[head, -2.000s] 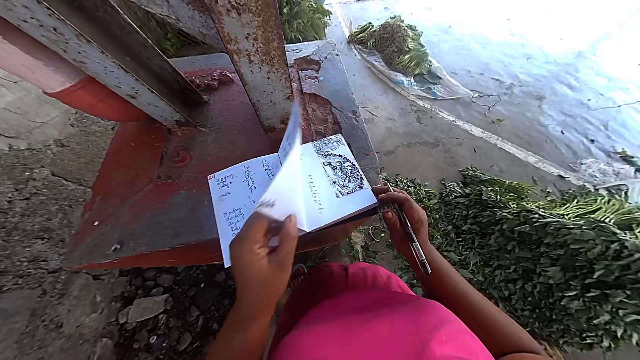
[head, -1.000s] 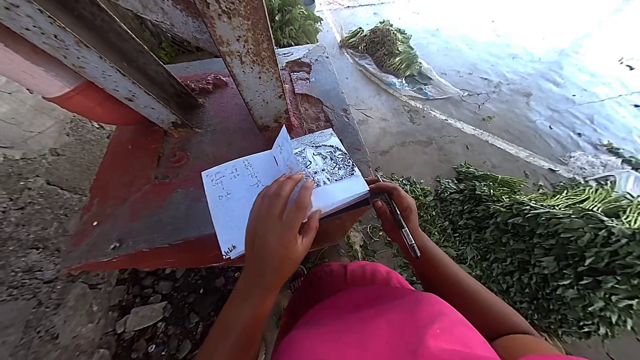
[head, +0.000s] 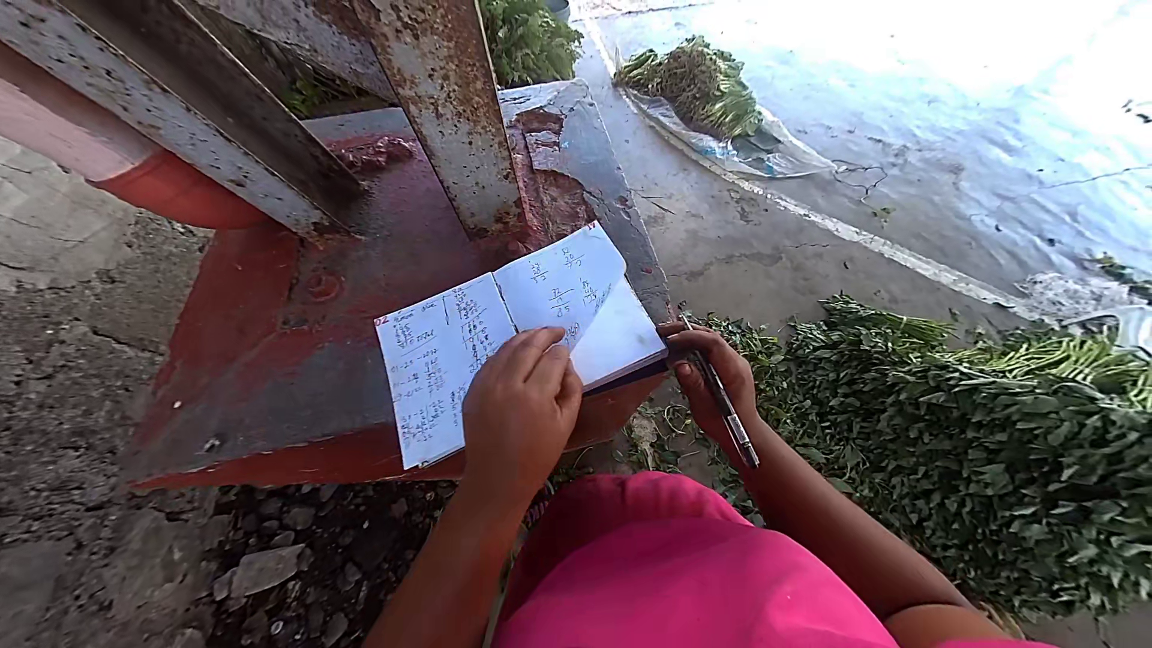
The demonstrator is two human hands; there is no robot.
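A notebook (head: 441, 360) lies spread on a red and grey painted concrete block (head: 342, 414), with handwriting on both pages. Flat across its lower middle, near the spine, rests my left hand (head: 526, 396), fingers close together and palm hidden. My right hand (head: 711, 369) is at the notebook's lower right corner, its fingers curled round a pen (head: 731, 418) that points down and to the right. The right index finger and thumb are by the page edge; whether they pinch the notebook cannot be told.
Rusty metal posts (head: 459, 117) rise from the block behind the notebook. Bundles of leafy greens (head: 972, 450) lie on the ground at right, and another bunch (head: 702, 85) sits on plastic sheeting farther back. Broken stones (head: 265, 569) lie below the block at left.
The notebook's pages have been turned: the dark printed picture on the right page is replaced by a handwritten page. My left hand, lifting a page two seconds ago, now rests on the pages.
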